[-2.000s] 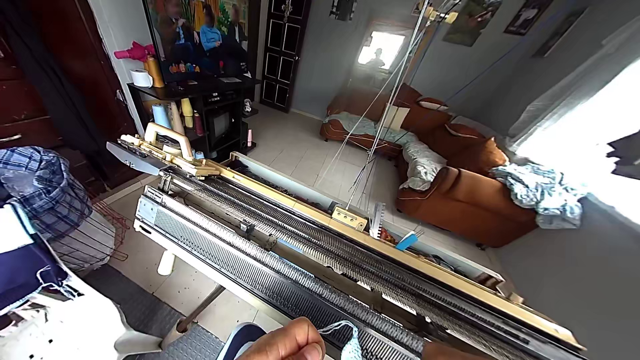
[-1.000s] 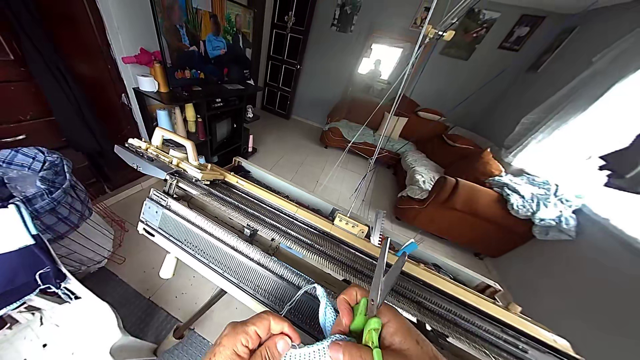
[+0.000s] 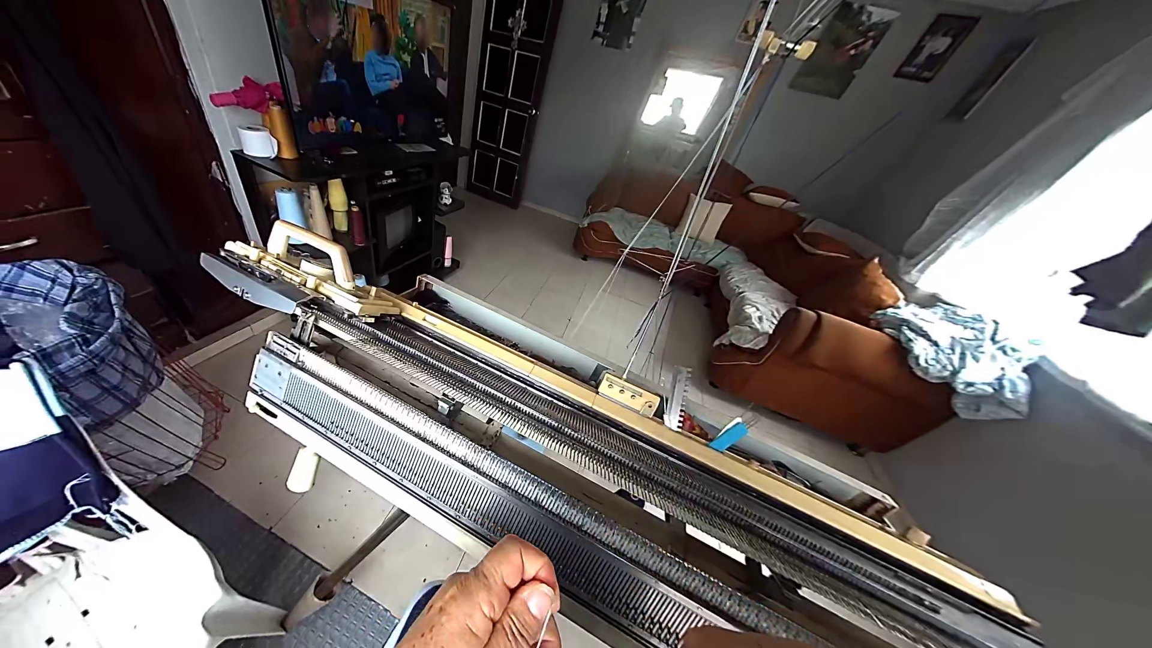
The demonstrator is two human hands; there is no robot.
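At the bottom centre, my left hand (image 3: 504,598) is closed, thumb against fingers, and pinches a thin pale thread (image 3: 545,627) that runs down out of the frame. Only a sliver of my right hand (image 3: 742,637) shows at the bottom edge, so its grip is hidden. Both hands are in front of a double-bed knitting machine (image 3: 468,499), whose needle beds run diagonally from upper left to lower right. The machine's cream carriage (image 3: 315,270) sits at the far left end. No scissors or knitted fabric are visible.
Behind the machine stand a brown sofa (image 3: 828,387) and a black TV stand (image 3: 378,171) with yarn cones. Yarn strands hang from a tension mast (image 3: 711,171). At left are a wire basket (image 3: 171,432) with plaid cloth and a white plastic chair (image 3: 153,585) holding fabric.
One second ago green-handled scissors and light-blue knitted fabric were in my hands; both are now out of view. My right hand has moved down, mostly out of the frame.
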